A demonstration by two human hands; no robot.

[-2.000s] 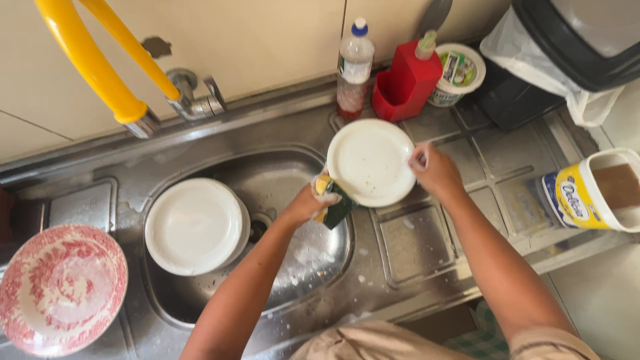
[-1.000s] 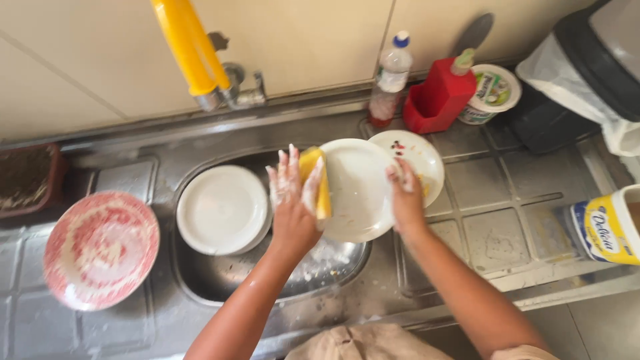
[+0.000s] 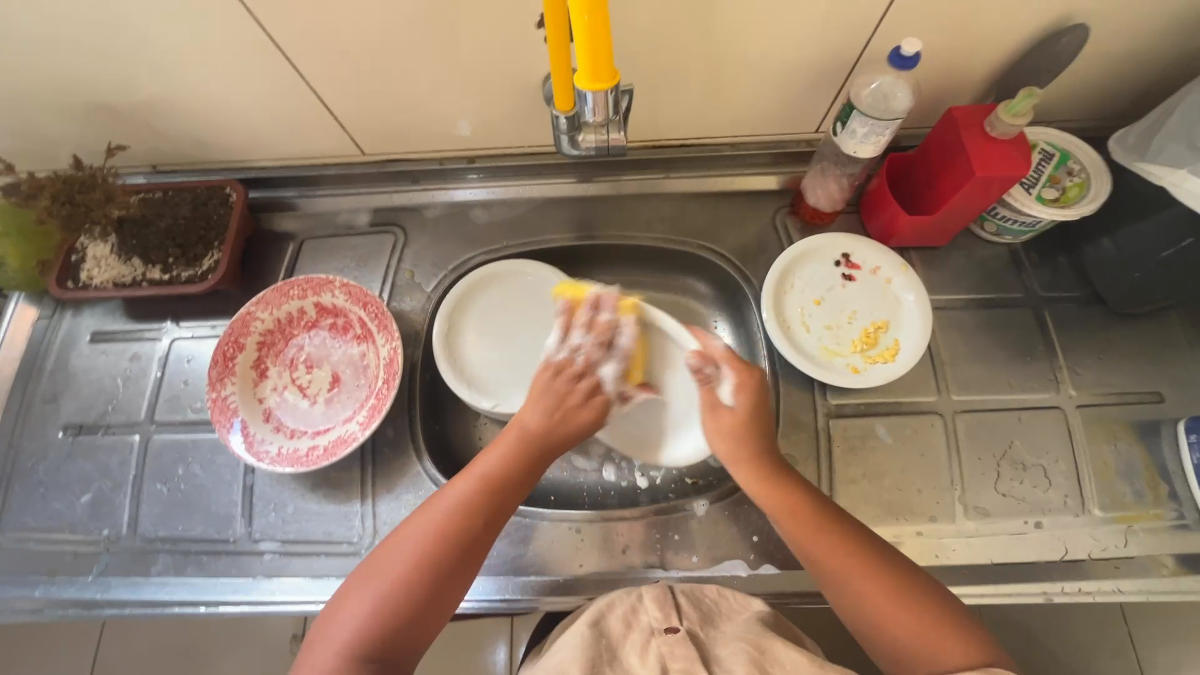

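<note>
My left hand (image 3: 586, 370), covered in suds, presses a yellow sponge (image 3: 640, 352) on the face of a white plate (image 3: 666, 422). The far rim of that plate is gripped by my right hand (image 3: 731, 398), which holds it tilted above the oval sink basin (image 3: 694, 258). Stacked white plates (image 3: 497, 333) lie in the left part of the basin, partly behind my left hand. Right of the basin, another white plate (image 3: 816, 319) bears yellow food scraps and dark red bits. A red-patterned dish (image 3: 305, 375) with a soapy wet surface sits on the left drainboard.
A yellow and chrome faucet (image 3: 592, 112) hangs behind the basin. Back right stand a plastic bottle (image 3: 858, 131), a red soap dispenser (image 3: 956, 178), a white tub (image 3: 1059, 183) and a dark bin (image 3: 1144, 253). A planter (image 3: 150, 244) with soil stands back left.
The held plate has moved left over the basin, off the plate with scraps, which now shows whole. Two seconds ago my right hand was at a plate on the right drainboard. The view has shifted.
</note>
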